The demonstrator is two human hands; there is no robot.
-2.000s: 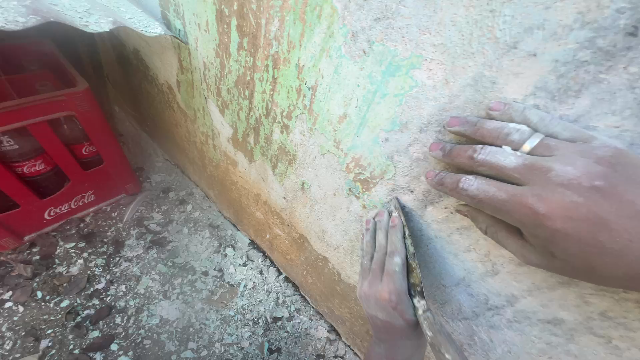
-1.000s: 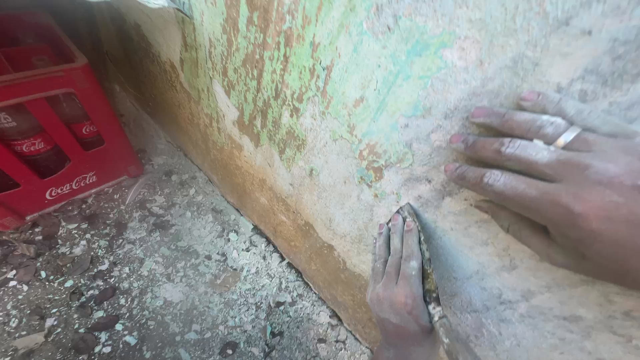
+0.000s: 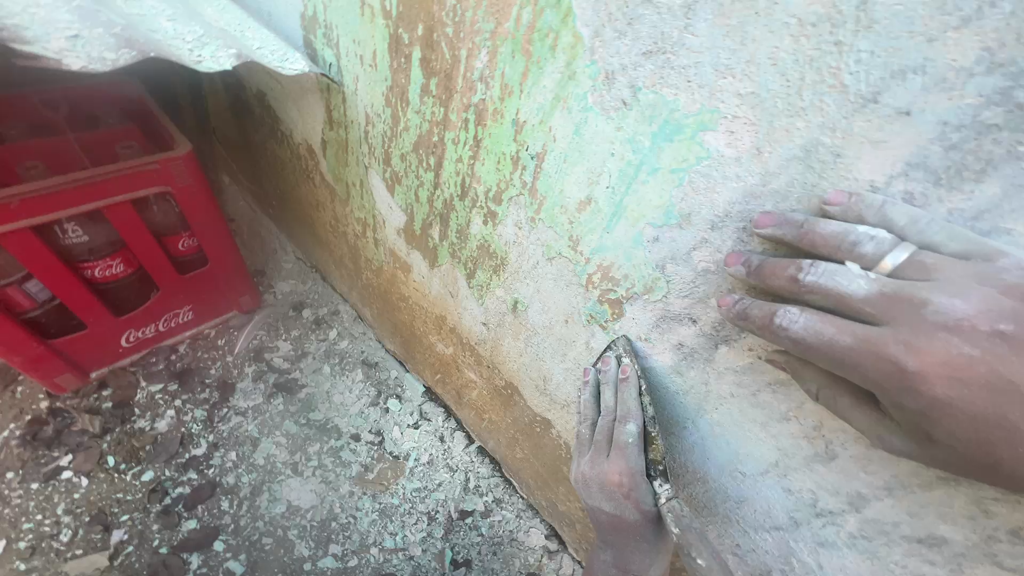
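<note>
My left hand, dusty, holds a worn, pointed metal blade near the bottom centre. Its fingers lie along the left face of the blade, and the thumb is hidden. The blade's tip touches the wall just below a patch of flaking green paint. At the right, my right hand rests spread on the pale wall, back outward, with a ring on one finger and white dust on the fingers. It holds nothing.
A red Coca-Cola crate with bottles stands at the left, below a corrugated sheet. Paint chips and dry leaves cover the ground. A brown band runs along the wall's foot.
My left hand and the blade stay close to the same part of the wall, and my right hand remains spread on it. The view has shifted slightly.
</note>
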